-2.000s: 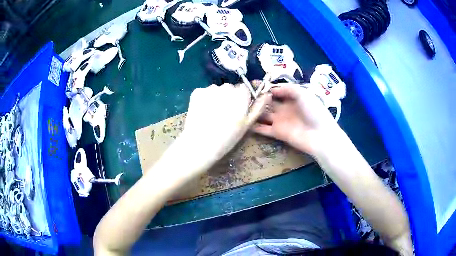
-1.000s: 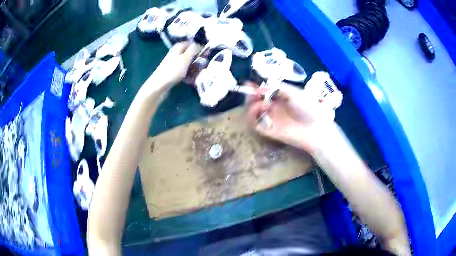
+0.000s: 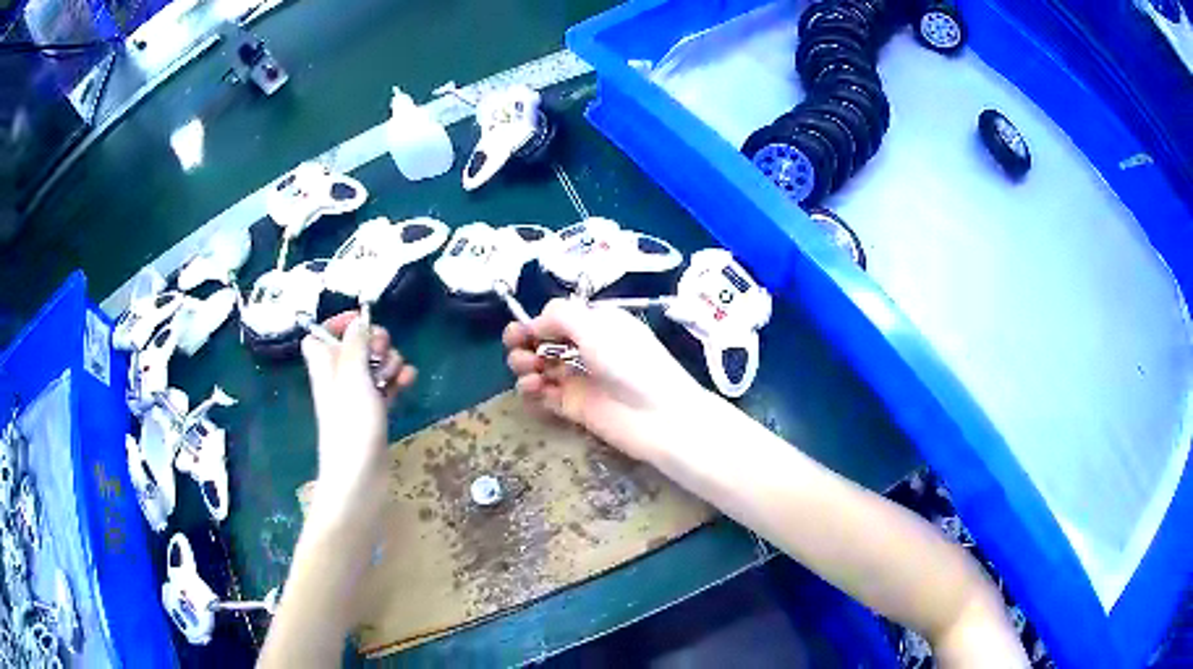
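Observation:
My left hand (image 3: 356, 373) is at left centre, its fingers closed around the strut ends of two white wheel housings (image 3: 382, 256). My right hand (image 3: 589, 373) is at the centre, fingers curled on strut ends that run from housings (image 3: 599, 251) behind it and a housing (image 3: 720, 303) to its right. Small shiny tips show between the fingers of both hands; details are too small to tell. Black tyres show beneath several housings. A small whitish round piece (image 3: 487, 490) lies on the stained cardboard pad (image 3: 432, 575) below the hands.
More white housings (image 3: 203, 320) lie at left, one (image 3: 190, 591) near the front. A housing (image 3: 504, 131) and white bottle (image 3: 421, 141) stand at the back. A blue crate (image 3: 903, 379) with black wheels (image 3: 837, 98) is at right; another blue crate (image 3: 105, 457) is at left.
The view has shifted right and back. The hands, together at first, have moved apart. The units have been spread into a row, and the small round piece on the cardboard has become visible.

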